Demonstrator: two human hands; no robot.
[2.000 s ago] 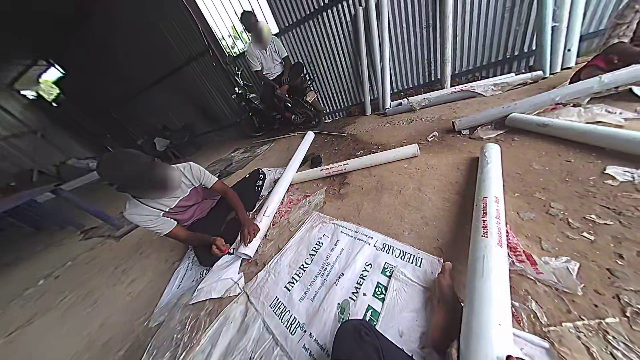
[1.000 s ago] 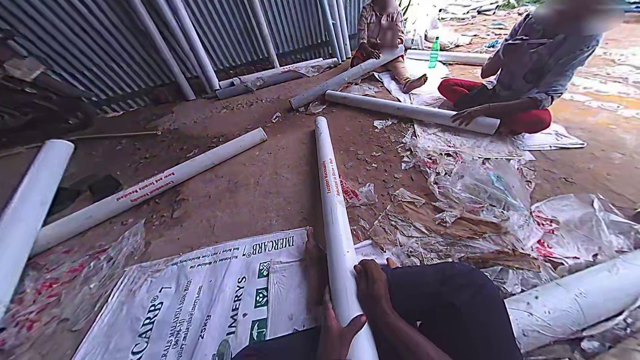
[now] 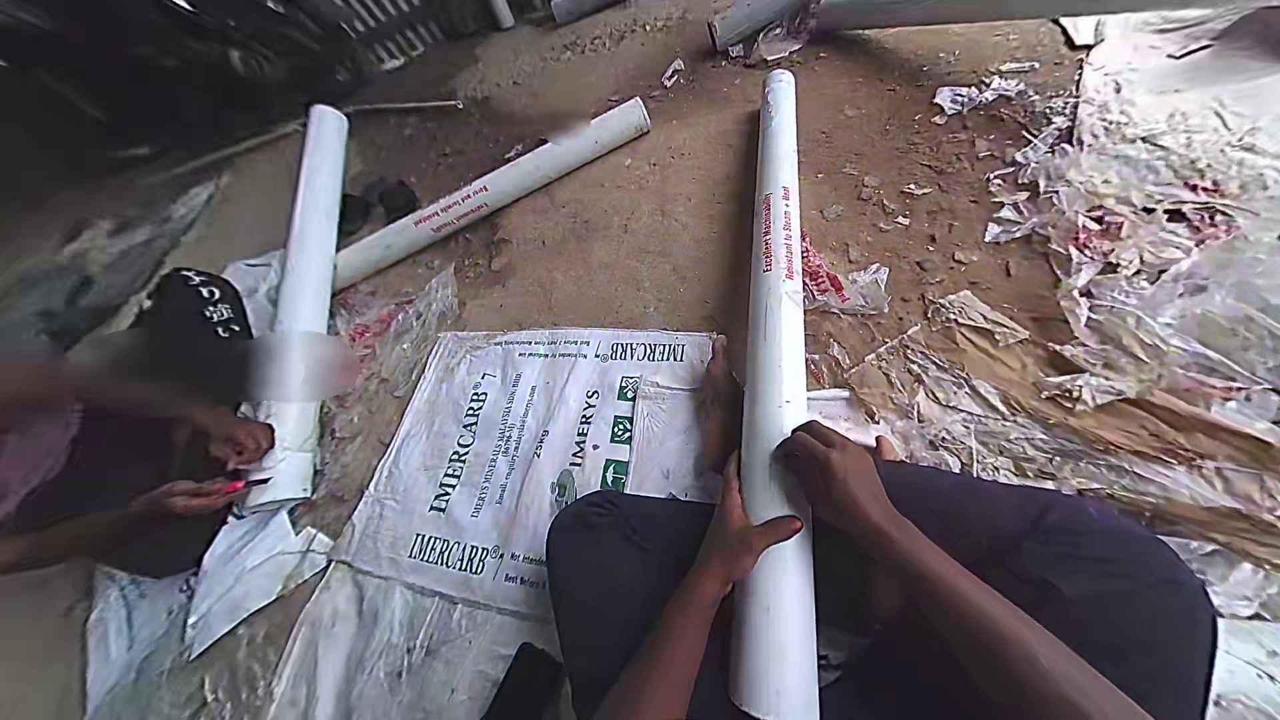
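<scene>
A long white plastic pipe (image 3: pixel 778 360) with red print lies lengthwise between my legs, its near end low in the view and its far end on the dirt. My left hand (image 3: pixel 745 535) wraps the pipe's left side, thumb across the top. On the right side, a little farther up, my right hand (image 3: pixel 835 470) rests with bent fingers against the pipe; its fingertips are partly hidden, so a small held item cannot be ruled out. Under the pipe and my bare foot spreads a printed white woven sack (image 3: pixel 520 460).
At the left a co-worker's hands (image 3: pixel 225 465) work at the end of another white pipe (image 3: pixel 308 250), one holding a small red-handled tool. A printed pipe (image 3: pixel 490 195) lies beyond. Crumpled plastic sheeting (image 3: pixel 1150 300) covers the ground at right; a grey pipe (image 3: pixel 980 14) lies at the top.
The view has swung back left and down since one second ago. My hands stay at the pipe; the right one now sits with its fingers curled at the pipe's right side.
</scene>
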